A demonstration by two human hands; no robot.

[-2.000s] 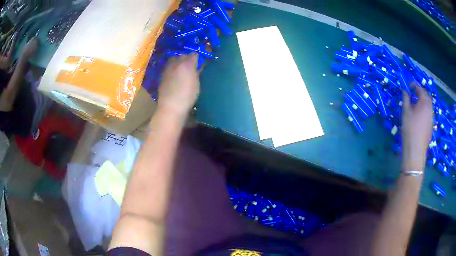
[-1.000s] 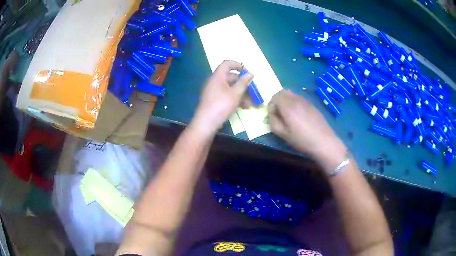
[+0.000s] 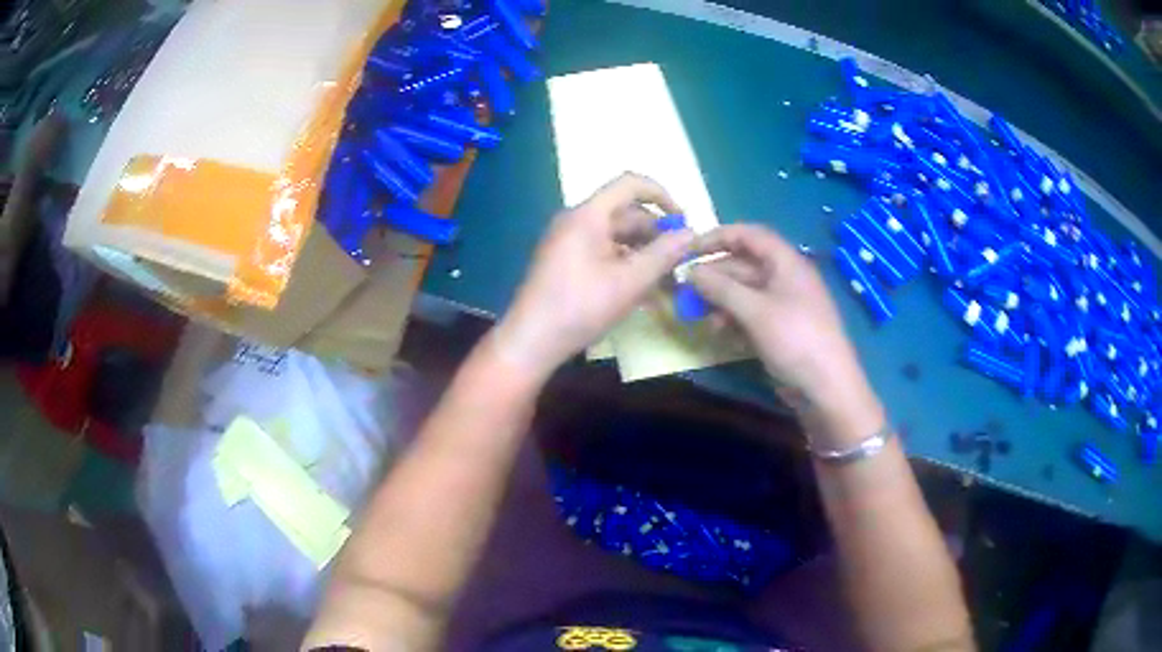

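My left hand point(image 3: 593, 268) holds a blue cylinder point(image 3: 689, 301) above the pale label sheet point(image 3: 631, 127). My right hand point(image 3: 771, 299) is at the same cylinder, its fingertips pinching a small white piece point(image 3: 700, 264) against the cylinder's side. The fingers hide much of the cylinder, and I cannot tell if the white piece is stuck down. The sheet lies on the green bench under both hands, its near end partly covered by them.
An open carton point(image 3: 204, 140) with orange tape spills blue cylinders point(image 3: 433, 115) at left. A heap of blue cylinders point(image 3: 994, 242) lies at right, with dark bits point(image 3: 979, 443) near it. Pale strips point(image 3: 280, 490) lie on white plastic point(image 3: 217, 560). More blue pieces point(image 3: 675, 535) sit below the bench edge.
Two seconds ago my hands were apart at the left and right piles. They came together over the sheet, and my right hand has since moved onto the cylinder with a white piece.
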